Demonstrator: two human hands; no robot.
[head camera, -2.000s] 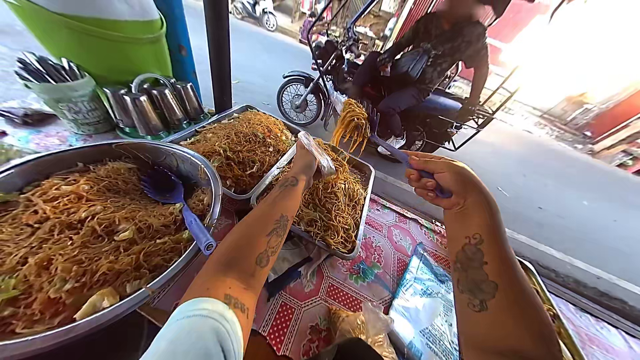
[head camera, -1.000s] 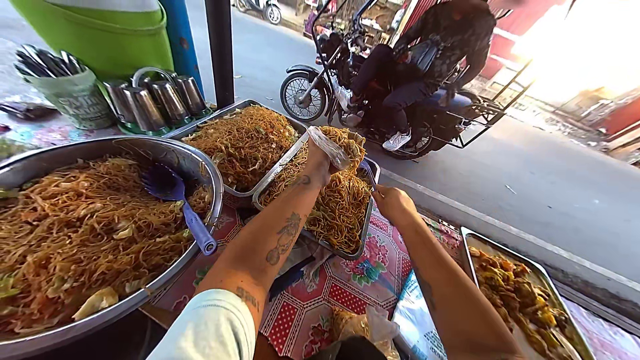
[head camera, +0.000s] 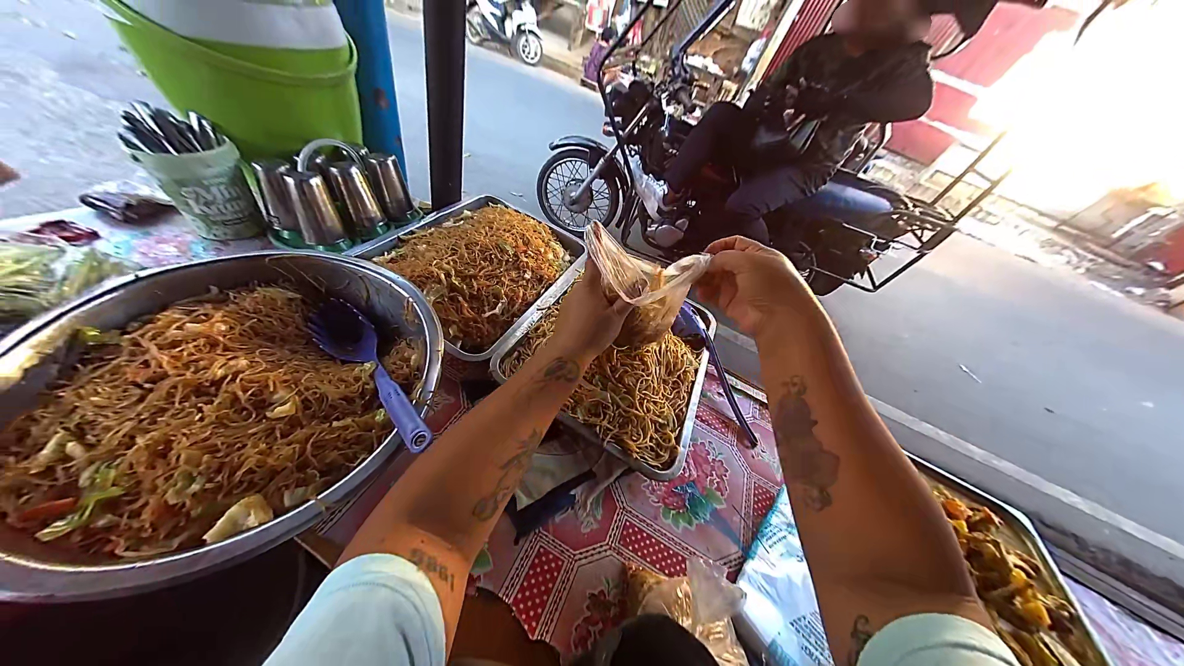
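My left hand (head camera: 592, 314) holds a clear plastic bag (head camera: 647, 291) with noodles inside, over a metal tray of noodles (head camera: 643, 398). Pinched in my right hand (head camera: 754, 282) is the bag's upper right edge, so its mouth gapes. A purple serving utensil (head camera: 726, 384) rests in that tray, its handle hanging over the right rim. Behind and to the left is a second tray of noodles (head camera: 476, 277). The large metal basin (head camera: 421, 314) at left holds more noodles and a purple slotted spoon (head camera: 370, 356).
Metal cups (head camera: 319, 199), a tub of utensils (head camera: 199, 185) and a green bucket (head camera: 250, 83) stand at the back left. Another food tray (head camera: 1036, 546) is at lower right, near a blue-and-white plastic pack (head camera: 786, 592). A person sits on a motorcycle (head camera: 814, 194) beyond the table.
My right hand has let go of the purple utensil, which now lies in the noodle tray, and has taken the bag's edge. The bag has come up off the noodles in my left hand.
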